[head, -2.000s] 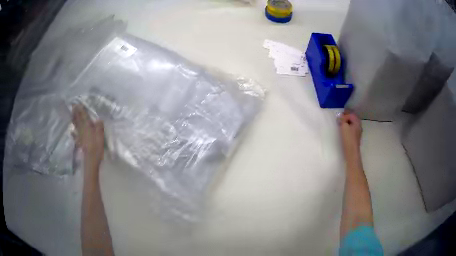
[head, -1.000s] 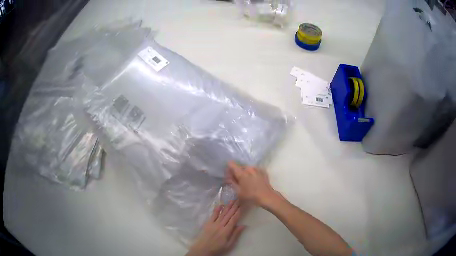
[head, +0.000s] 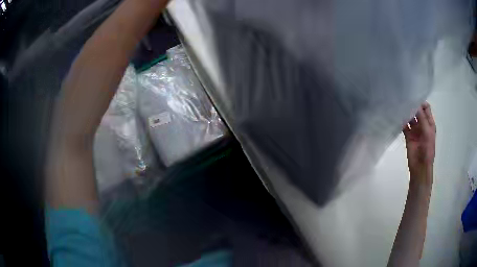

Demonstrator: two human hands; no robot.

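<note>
A large grey bag in clear plastic [head: 314,94], blurred by motion, fills the upper middle of the view, over the table's edge. My right hand [head: 420,133] is at its lower right side, fingers curled against the plastic. My left arm reaches up along the left side, and only the wrist end of my left hand [head: 159,4] shows at the top edge; its fingers are out of the picture.
Packed bags in clear plastic [head: 178,130], one with a white barcode label [head: 159,119], stand in a dark green crate [head: 151,64] below the table's left edge. The white tabletop [head: 366,224] runs down the right. Part of the blue tape dispenser [head: 471,214] shows at the right edge.
The view has swung left and down to the crate. The packed bag, flat on the table under both hands before, is now raised and nearer the camera. My hands have moved apart to its two sides.
</note>
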